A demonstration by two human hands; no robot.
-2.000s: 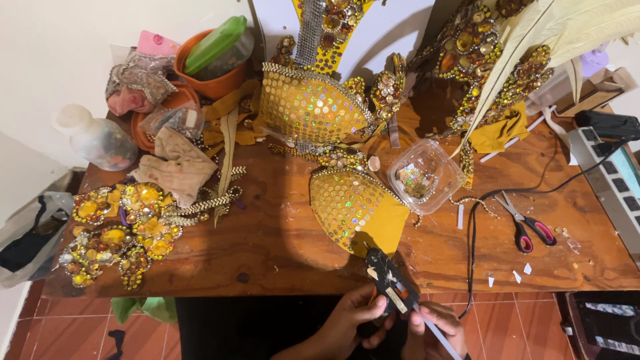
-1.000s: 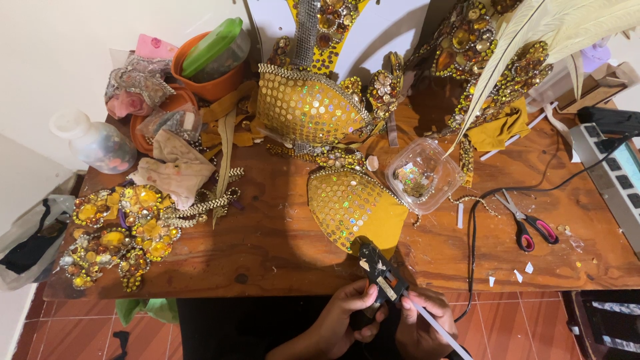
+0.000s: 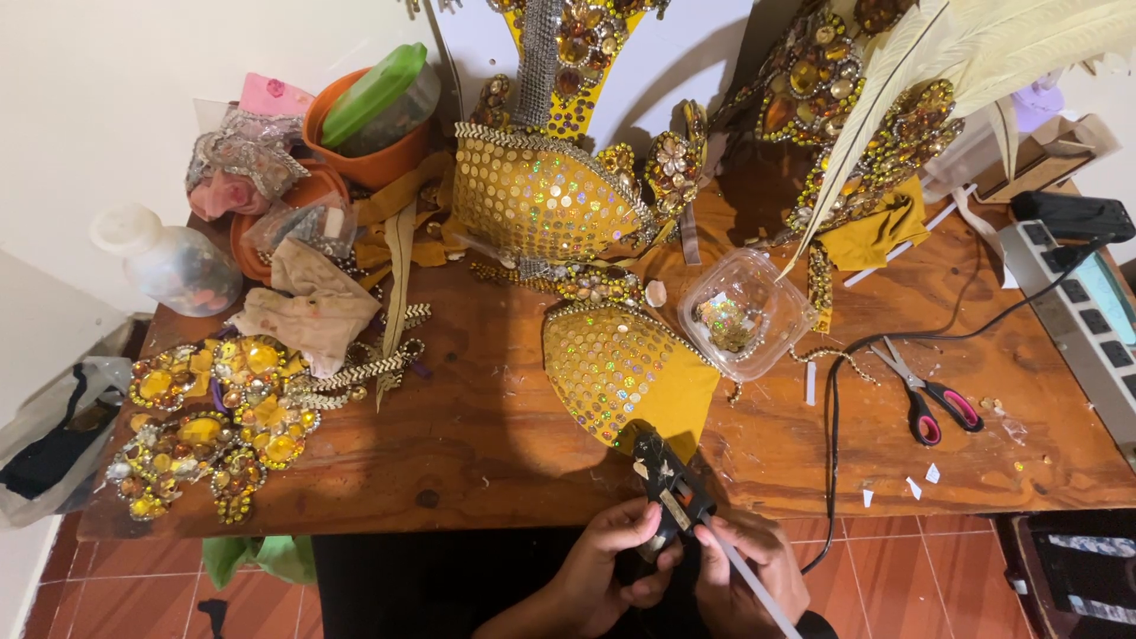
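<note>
My left hand grips a black hot glue gun near the table's front edge. A long whitish glue stick enters the gun's rear, and my right hand pinches it there. The gun's nozzle lies over the lower edge of a yellow bra cup, partly covered with round gold sequins; its right part is bare fabric. Behind it stands a second sequined cup with braided trim. A clear plastic tub holding loose sequins is at the right of the cups.
Scissors, a black cable and a power strip lie at the right. Jeweled pieces, beige cloth, a plastic bottle and an orange pot are at the left. Pale feathers lean at the back right.
Both hands stay at the glue gun, with the glue stick held at its rear. The gun and hands have shifted slightly; the cups and the tub stay in place.
</note>
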